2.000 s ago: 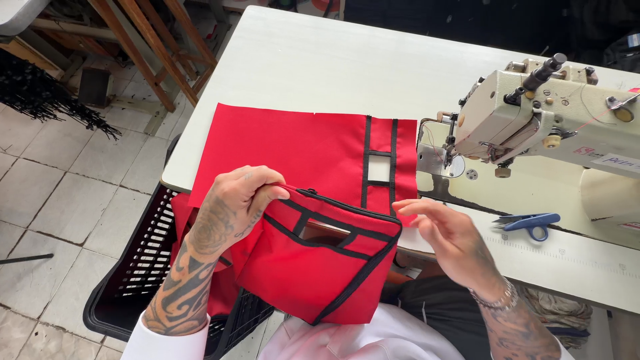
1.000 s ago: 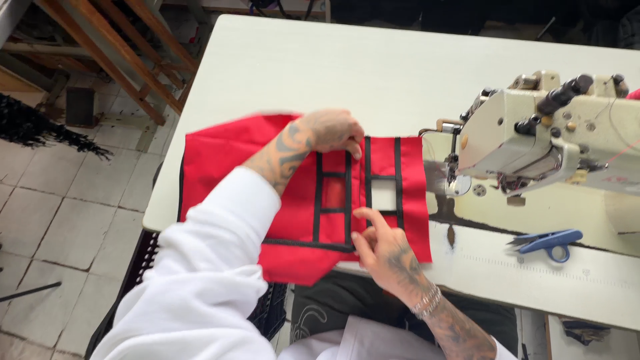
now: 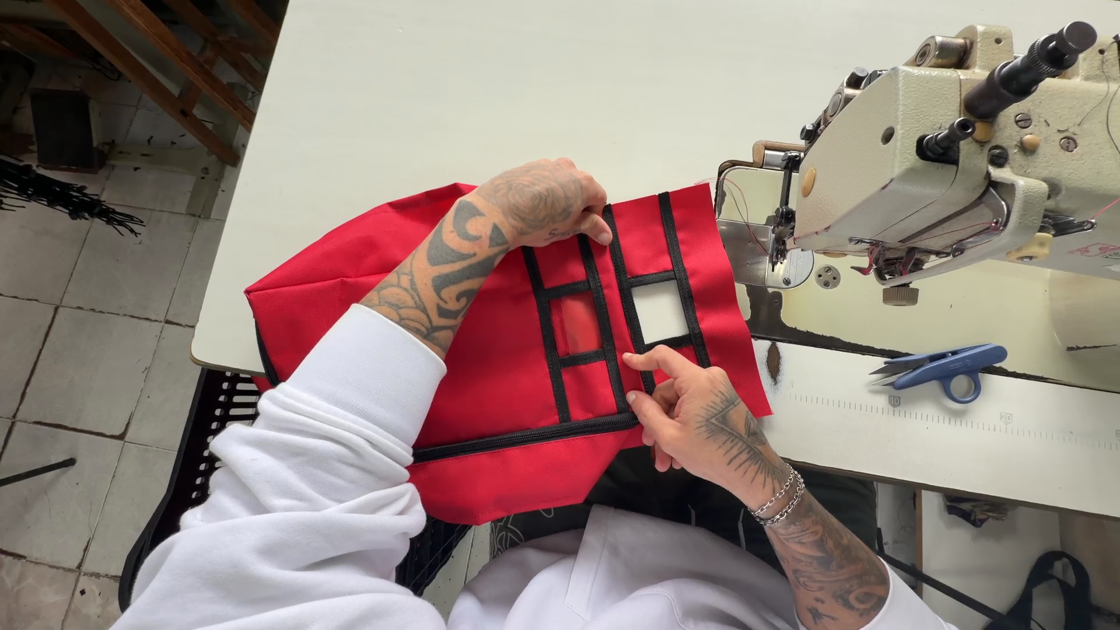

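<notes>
A red fabric piece with black binding strips, a zipper and a see-through rectangular window (image 3: 581, 322) lies over a red panel (image 3: 735, 306) with a second framed opening (image 3: 661, 311). My left hand (image 3: 551, 203) reaches across from the left, thumb and fingers pinching the upper end of the black-bound edge. At the lower end of that edge, near the black zipper (image 3: 525, 436), my right hand (image 3: 700, 418) holds the fabric between thumb and index finger. To the right of the panel stands the needle and presser-foot area of an industrial sewing machine (image 3: 910, 175).
Blue-handled thread snips (image 3: 949, 366) lie on the white table (image 3: 525, 79), beside printed ruler marks. A black plastic crate (image 3: 188, 464) stands below the table's left edge. Wooden legs (image 3: 166, 70) rise over the tiled floor at upper left.
The zippered red piece, held up over the lap two seconds ago, now lies turned on the table with its bound edge beside the panel's frame. My left arm has crossed over it.
</notes>
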